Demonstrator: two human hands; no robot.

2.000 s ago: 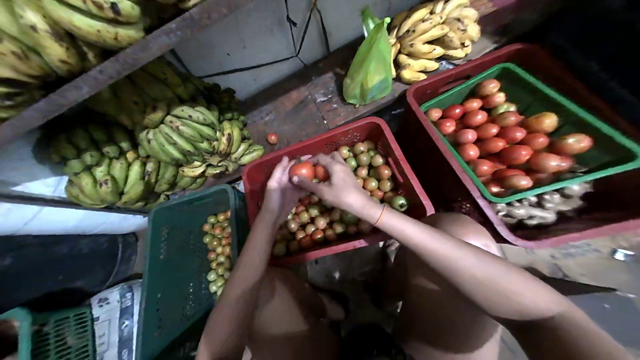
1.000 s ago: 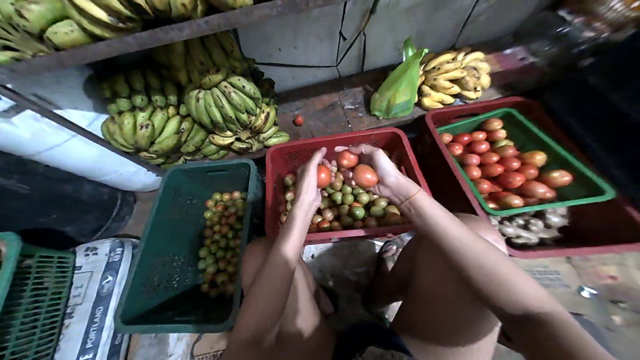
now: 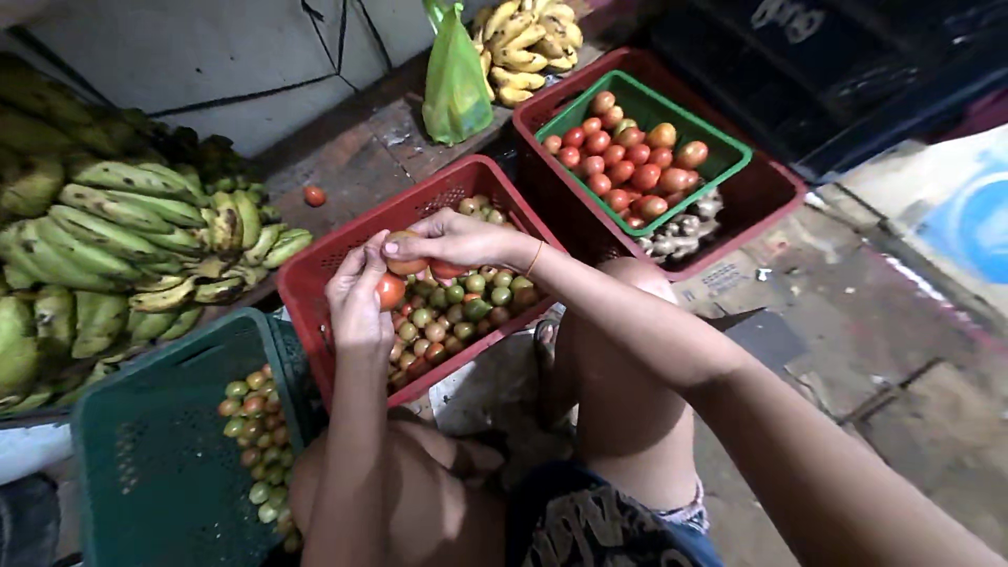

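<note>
Over a red plastic crate (image 3: 358, 244) of green and reddish tomatoes (image 3: 441, 315), my two hands meet. My left hand (image 3: 358, 291) holds a red tomato (image 3: 390, 291) low between palm and fingers, its fingertips touching an orange-red tomato (image 3: 405, 253). That second tomato is gripped by the thumb and fingers of my right hand (image 3: 457, 240), and a further red tomato (image 3: 447, 269) shows under the same hand. To the right, a green basket (image 3: 740, 161) of red tomatoes (image 3: 630, 161) rests in another red crate (image 3: 776, 213), above pieces of ginger root (image 3: 685, 232).
A dark green crate (image 3: 169, 441) with small tomatoes (image 3: 264, 441) stands at the lower left. Green bananas (image 3: 126, 220) are piled at the left. Behind are a loose tomato (image 3: 314, 195), a green plastic bag (image 3: 457, 87) and yellow bananas (image 3: 524, 43).
My hands were apart a second ago, with tomatoes between them; now their fingertips meet around the orange-red tomato. The view has turned.
</note>
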